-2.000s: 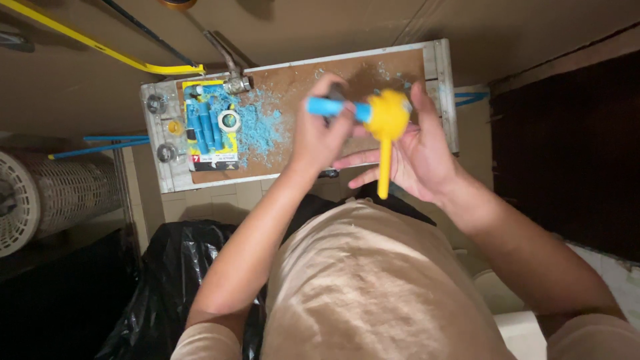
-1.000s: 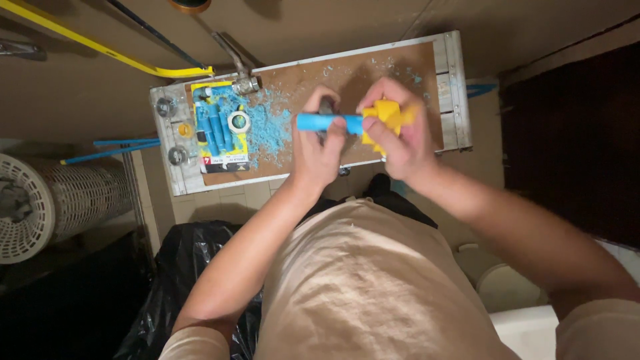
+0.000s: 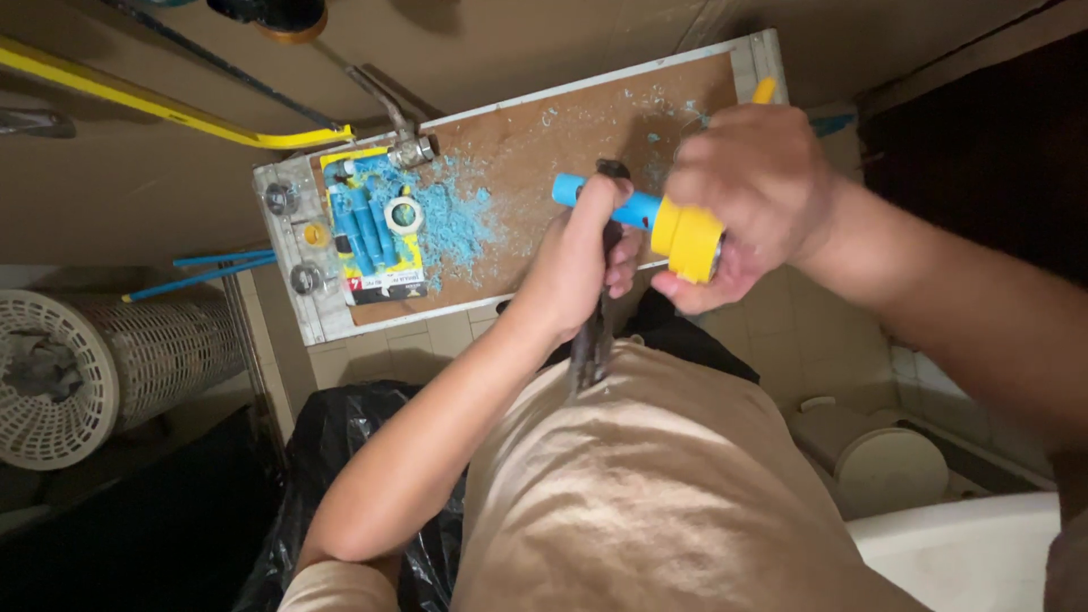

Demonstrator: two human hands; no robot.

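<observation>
My left hand (image 3: 595,246) is closed around a blue plastic pipe (image 3: 568,189) and a dark metal tool, seemingly pliers (image 3: 592,340), whose handles point down toward my shirt. On the pipe's right end sits a round yellow plastic tool (image 3: 687,240) with a yellow handle (image 3: 764,90) sticking up. My right hand (image 3: 748,195), slightly blurred, grips this yellow tool. Beyond my hands lies a brown board (image 3: 527,153) strewn with blue shavings (image 3: 459,221). Short blue pipe pieces (image 3: 365,225), a white ring (image 3: 404,216) and a metal valve (image 3: 411,151) with a long lever rest on its left part.
A yellow bar (image 3: 170,106) reaches over the board's far left edge. Two thin blue rods (image 3: 204,272) jut out at the left, above a white perforated basket (image 3: 93,374). A black plastic bag (image 3: 357,425) lies near my left elbow. A white basin rim (image 3: 960,518) is at lower right.
The yellow tool's handle pointed down two seconds ago and now points up. My right hand, earlier open beside the tool, has closed on it. Dark handles now show below my left hand.
</observation>
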